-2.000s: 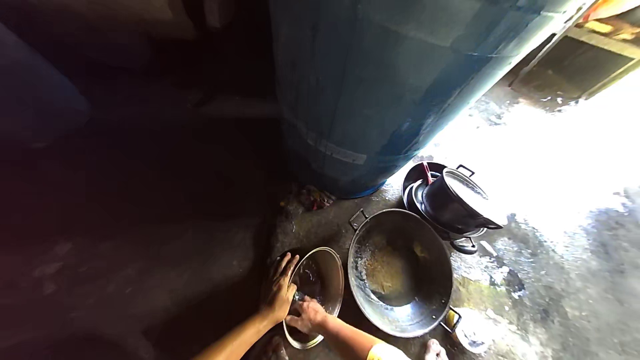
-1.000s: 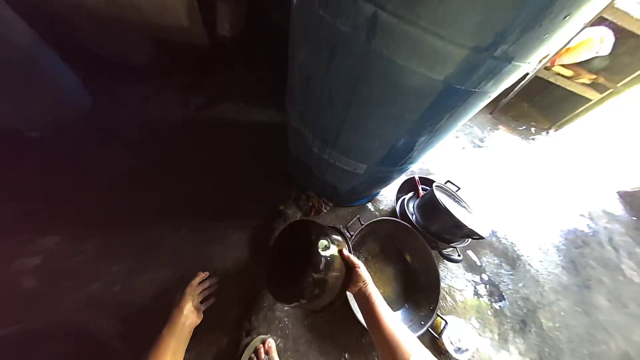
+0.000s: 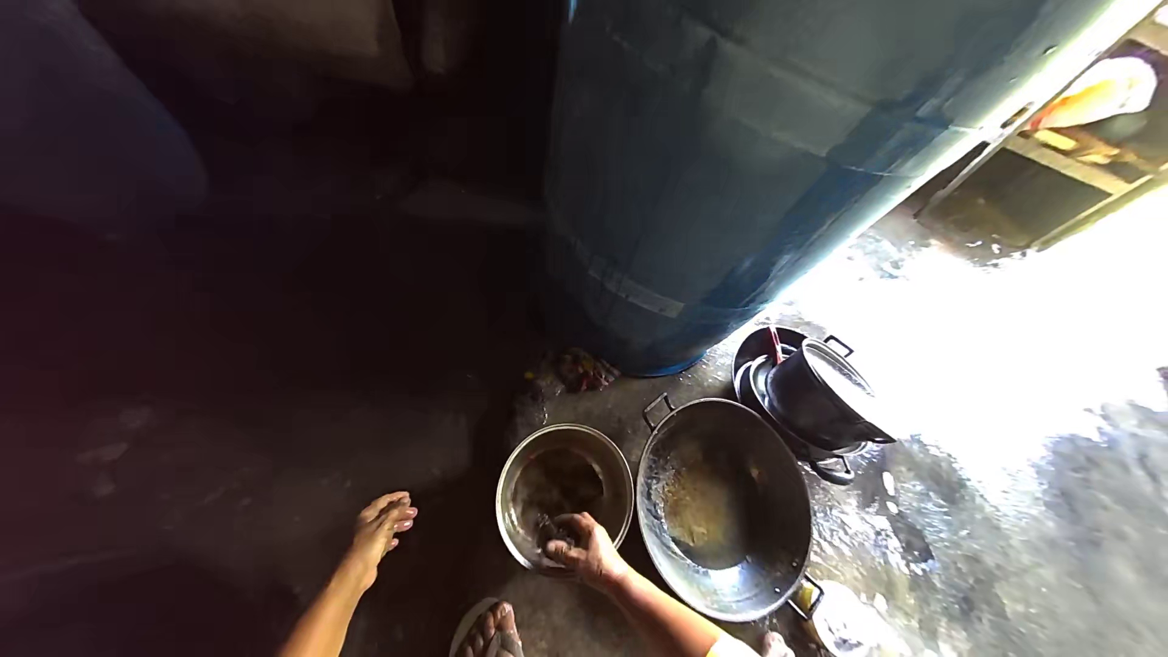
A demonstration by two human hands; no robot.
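Observation:
A round metal pot [image 3: 558, 436] stands upright on the floor, its mouth facing up. My right hand [image 3: 584, 549] reaches over its near rim with bent fingers; something dark and small shows at the fingertips, too unclear to name. Whether the hand grips it cannot be told. Off to the left of the pot, my left hand [image 3: 383, 529] hangs over the dark floor, fingers a little apart and holding nothing. A large two-handled metal wok [image 3: 766, 511] with murky liquid in it sits just right of the pot.
A big blue drum [image 3: 712, 182] rises behind the wok. Dark cooking pots [image 3: 812, 397] are stacked to its right. Near my feet, a sandalled foot [image 3: 493, 630] shows. A pale round container [image 3: 844, 620] lies by the wok's lower handle.
One second ago the pot was tipped with its dark outside towards me and my right hand at its edge; now it stands upright. Two seconds ago both hands were in it.

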